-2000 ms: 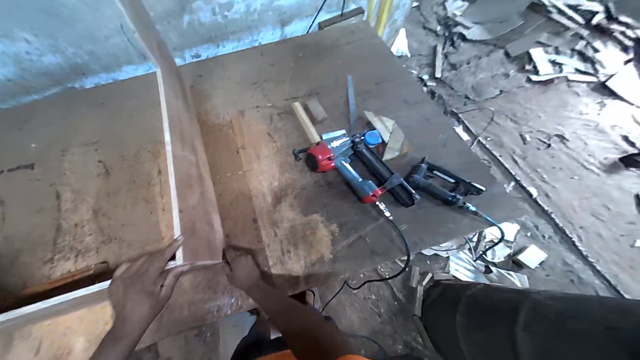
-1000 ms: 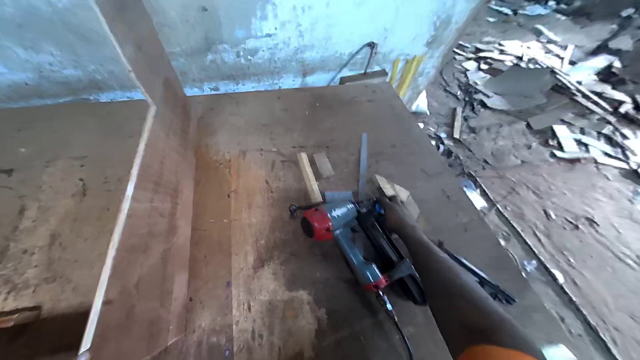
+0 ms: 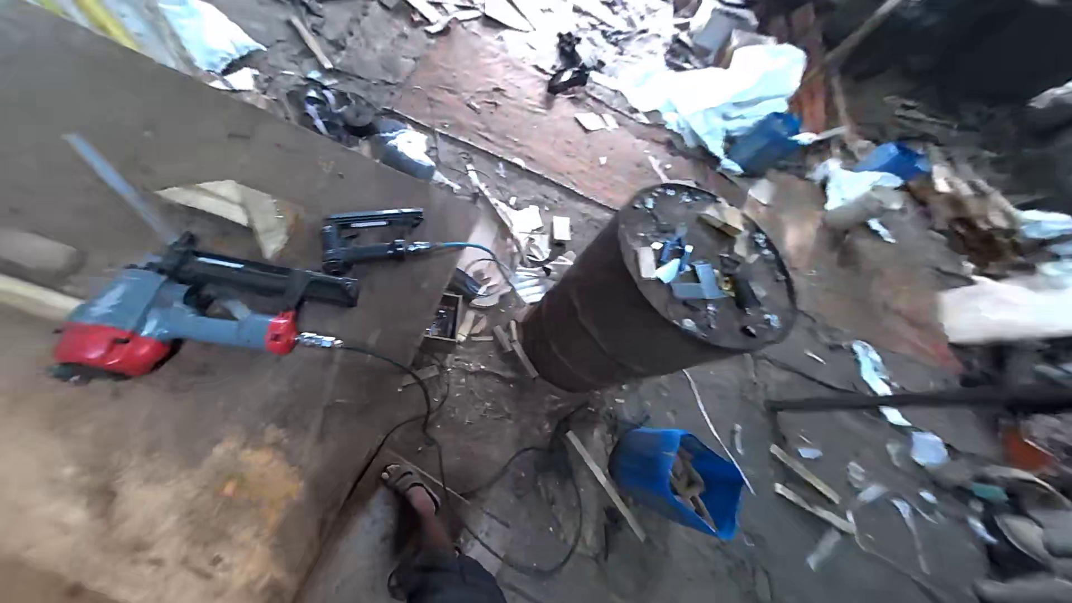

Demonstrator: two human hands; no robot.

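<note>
Neither of my hands is in the head view. A red and grey pneumatic nail gun (image 3: 176, 318) lies on its side on the wooden worktable (image 3: 276, 402), with an air hose coupled to its handle. Close to it, near the table's right edge, rests a smaller black air stapler or nailer (image 3: 368, 239) joined to a blue hose. Pale wood offcuts (image 3: 239, 209) and a thin metal strip (image 3: 117, 184) lie behind the nail gun.
Beside the table stands a dark metal drum (image 3: 603, 301), small scraps and bits on its top. A cut blue plastic container (image 3: 678, 481) holding wood pieces sits on the floor near loose sticks and a trailing black hose (image 3: 536, 569). Scrap wood and white sacks (image 3: 720, 92) lie farther off.
The view has swung right, to the drum and floor. One second ago a hand reached to the nail gun; now no hand is on it.
</note>
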